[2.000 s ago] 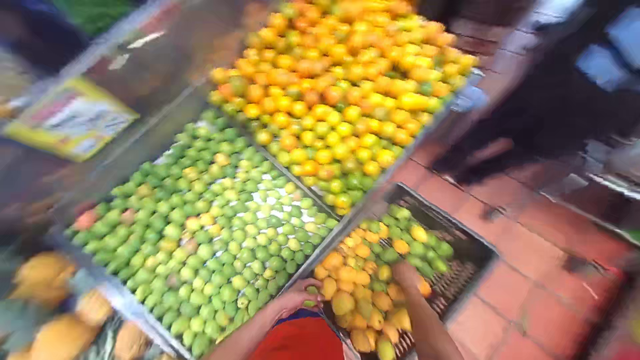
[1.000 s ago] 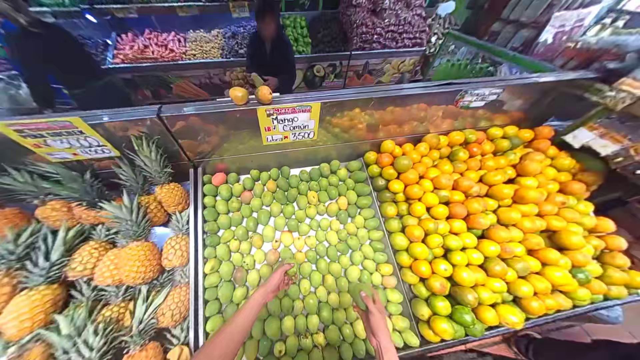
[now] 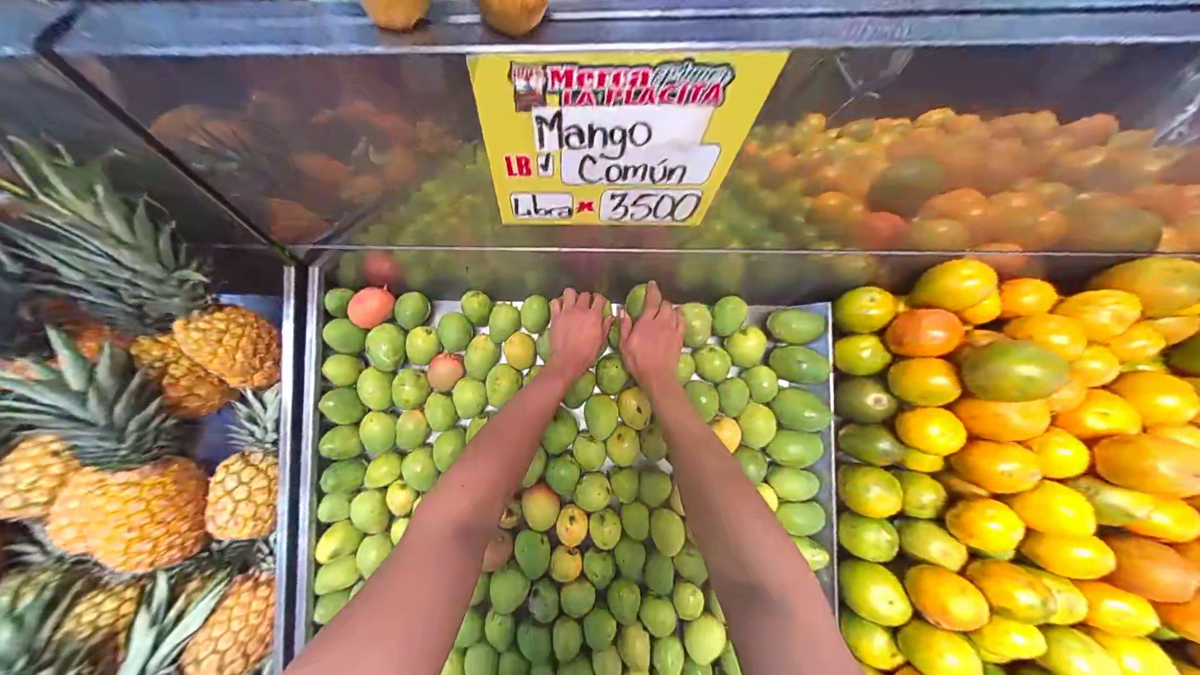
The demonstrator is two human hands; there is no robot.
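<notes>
Green mangoes (image 3: pixel 591 450), with a few yellow and reddish ones, lie in rows in a metal-edged display bin (image 3: pixel 832 450). Both arms reach over them to the far rows. My left hand (image 3: pixel 577 330) rests palm down on mangoes near the back wall, fingers pointing away; whether it grips one is hidden. Just to its right, my right hand (image 3: pixel 652 330) lies over mangoes in the same rows, with a green mango (image 3: pixel 637 300) at its fingers. What is under the right palm cannot be seen.
Pineapples (image 3: pixel 127 506) fill the section on the left beyond a metal divider (image 3: pixel 300 450). Orange and yellow fruits (image 3: pixel 1003 469) are piled on the right. A yellow price sign (image 3: pixel 628 141) is on the reflective back panel (image 3: pixel 403 150). Two yellowish fruits (image 3: pixel 513 13) sit on the ledge above.
Both hands have moved farther back over the mangoes and closer together than one second ago. Two seconds ago they were at a black crate of orange and green fruit. The view has shifted strongly.
</notes>
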